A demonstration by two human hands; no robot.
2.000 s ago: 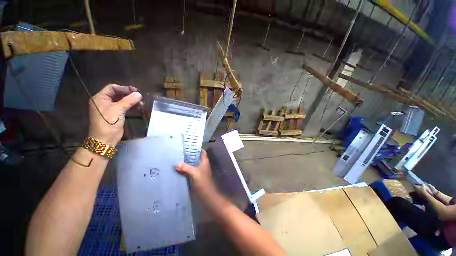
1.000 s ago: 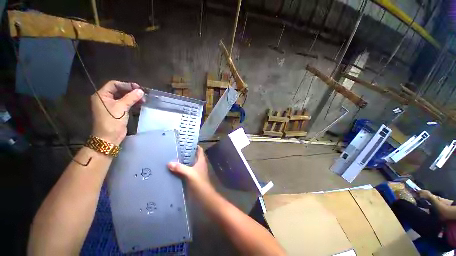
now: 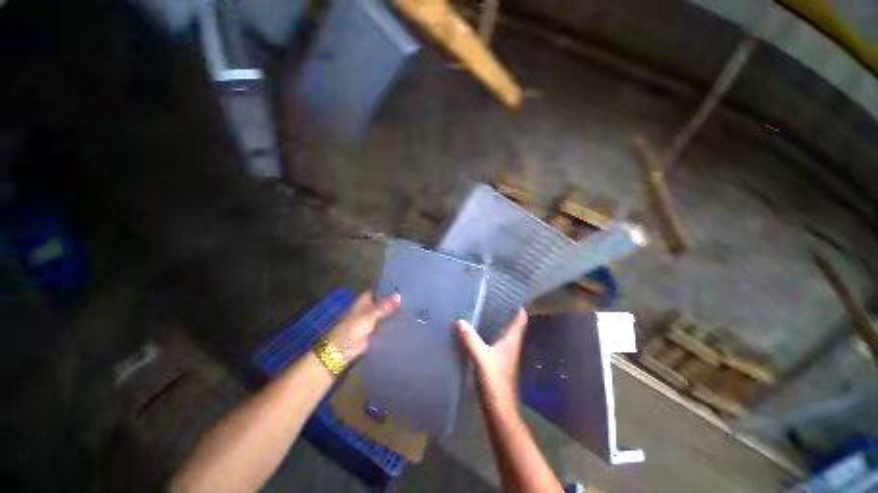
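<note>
A grey sheet-metal housing (image 3: 419, 337) with a broad flat face is held upright in front of me. My left hand (image 3: 369, 323), with a gold watch at the wrist, grips its left edge. My right hand (image 3: 496, 358) grips its right edge, thumb on the face. Behind it and to the right is a slotted grey panel (image 3: 510, 246); whether it joins the held housing cannot be told. The picture is blurred by motion.
A blue plastic crate (image 3: 306, 332) with cardboard is low behind the housing. A bent dark panel with a white edge (image 3: 568, 380) hangs at right. Another grey panel (image 3: 351, 72) hangs upper left near a brown bar (image 3: 462, 43). Wooden pallets (image 3: 698, 366) lie beyond.
The view has swung left, so things have shifted right in the picture. My left hand has come down from the top corner to the housing's left edge. The cardboard-covered stack has left the view.
</note>
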